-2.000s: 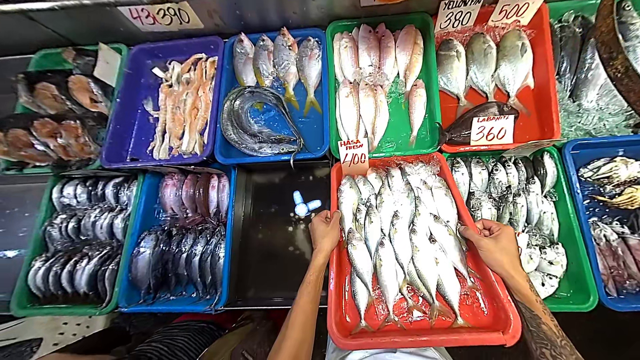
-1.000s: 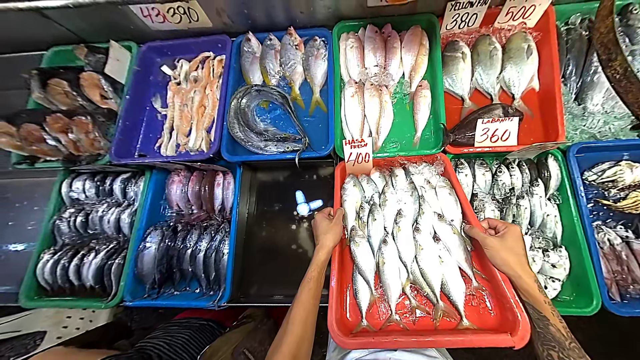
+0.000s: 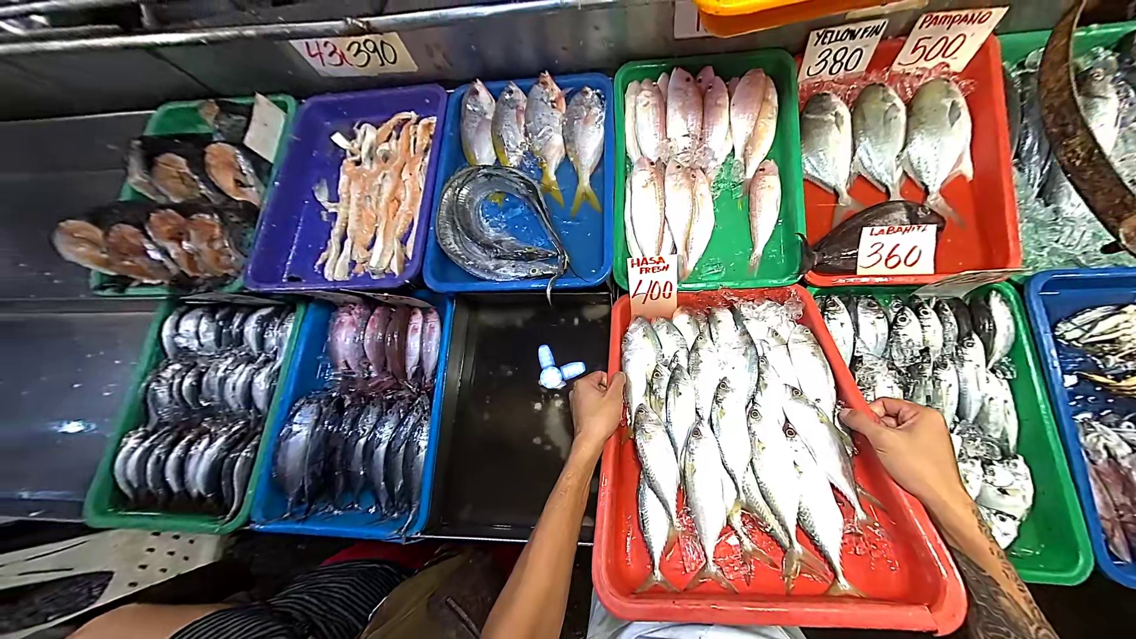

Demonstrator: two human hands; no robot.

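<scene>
A red plastic tray (image 3: 772, 608) lies in front of me, holding rows of silvery fish (image 3: 706, 470) with bits of ice. My left hand (image 3: 596, 406) grips its left rim, fingers curled over the edge. On the opposite side, my right hand (image 3: 905, 444) holds the right rim, its thumb near the fish. A handwritten price card (image 3: 652, 286) stands at the tray's far left corner. The tray's near end reaches past the counter's front edge toward my body.
A dark metal counter section (image 3: 497, 444) shows left of the tray. Green (image 3: 1056, 524), blue (image 3: 355, 524) and purple (image 3: 346, 102) fish trays surround it. A curved, rusty metal piece (image 3: 1078, 133) hangs at upper right. Another person's striped clothing (image 3: 302, 595) shows at lower left.
</scene>
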